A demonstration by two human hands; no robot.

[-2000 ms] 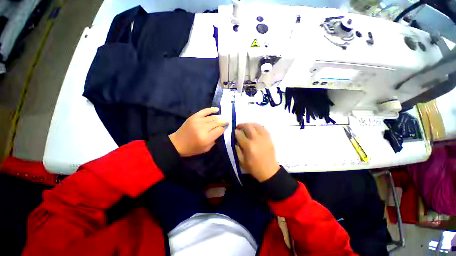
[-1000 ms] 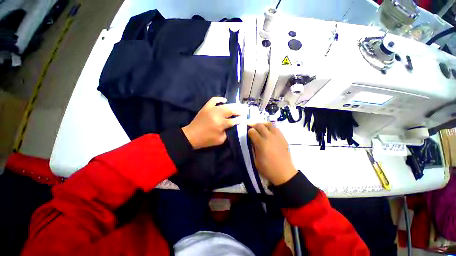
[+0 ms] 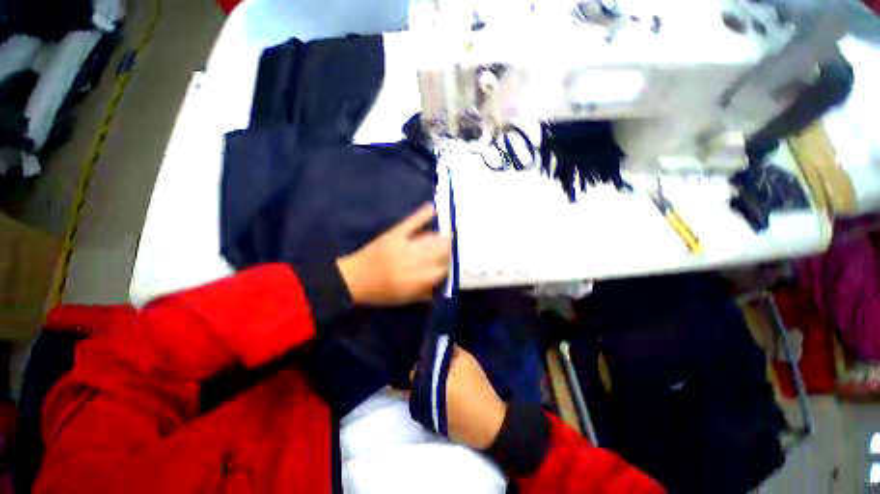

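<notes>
A dark navy garment [image 3: 328, 193] lies left of the needle and runs down over my lap. A long narrow dark strip with a white line [image 3: 453, 260] runs from the presser foot area [image 3: 443, 138] down past the table edge. My left hand [image 3: 400, 262] rests on the garment with its fingertips gripping the strip edge in front of the needle. My right hand [image 3: 467, 397] is low, over my lap, holding the strip's lower part; its fingertips are partly hidden by the strip. The picture is blurred.
The white sewing machine [image 3: 579, 87] spans the back. Black-handled scissors [image 3: 514, 148], a black fringe-like bunch [image 3: 582, 154], a yellow-handled tool [image 3: 681, 226] and dark packets [image 3: 767, 193] lie to the right. A dark cloth pile [image 3: 675, 376] hangs below the table's right side.
My right hand has moved from beside the needle down to my lap with the strip. My left hand has moved slightly down from the needle. The camera view has shifted.
</notes>
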